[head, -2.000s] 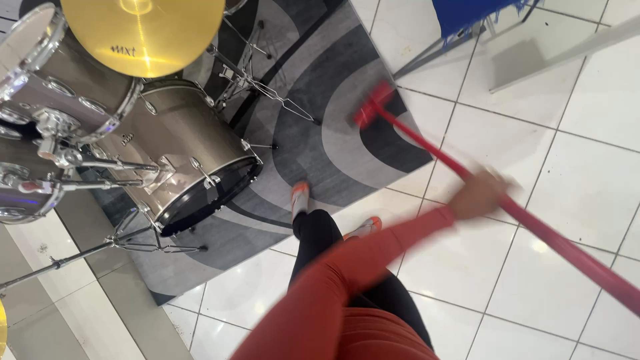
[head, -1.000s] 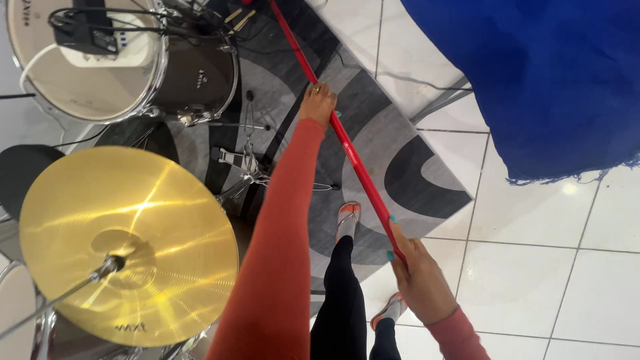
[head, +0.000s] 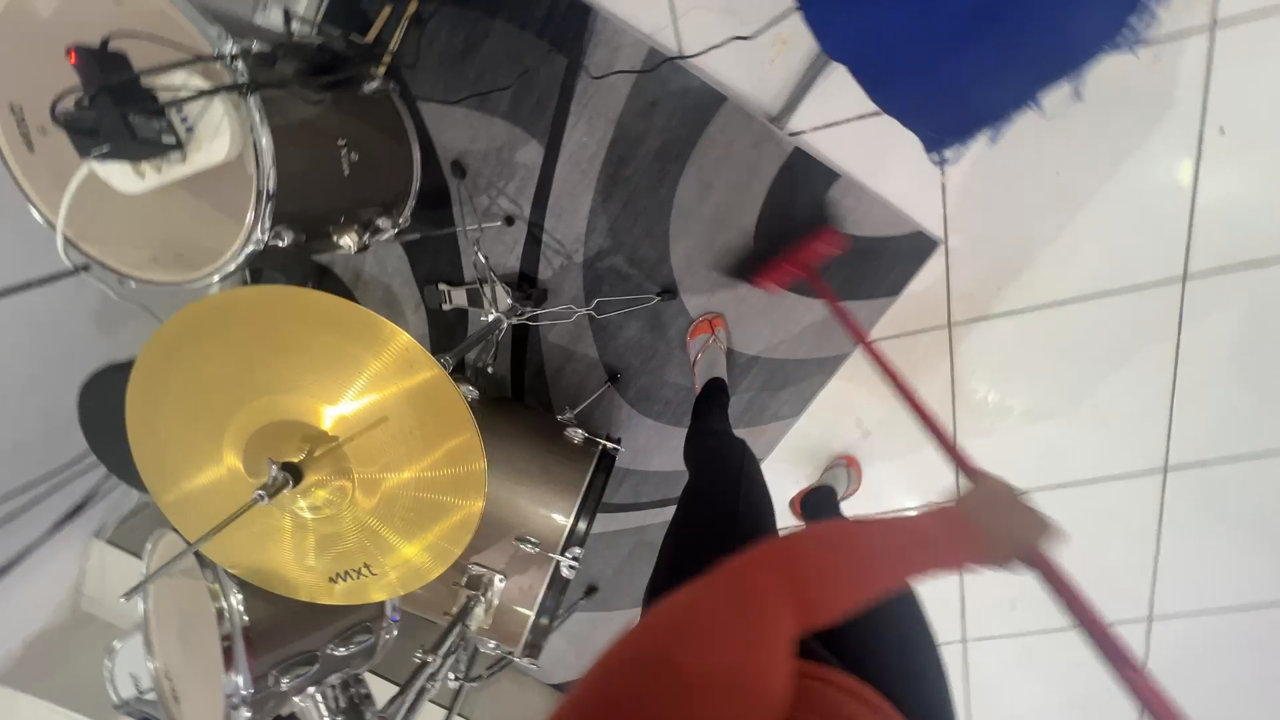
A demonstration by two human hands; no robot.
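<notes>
My left hand (head: pixel 1005 520), blurred, is wrapped around the red handle of a push broom (head: pixel 895 385) at the right. The handle slants from the lower right edge up to the broom's red head (head: pixel 800 258). That head is over the grey and black patterned rug (head: pixel 640 200), near its right corner, and its dark bristles are smeared by motion. My left arm, in a red sleeve, reaches across the bottom of the view. My right hand is out of view.
A drum kit stands at the left: a gold cymbal (head: pixel 300 440), a bass drum (head: pixel 520 510) and a floor tom (head: pixel 330 160) bearing a power strip (head: pixel 190 135). Blue cloth (head: pixel 970 60) hangs at the top right. A cable (head: pixel 690 55) crosses onto white tiles (head: pixel 1060 380).
My left hand has moved from the upper middle to the right, still on the handle. My right hand has left the view. The broom's head has come into view over the rug.
</notes>
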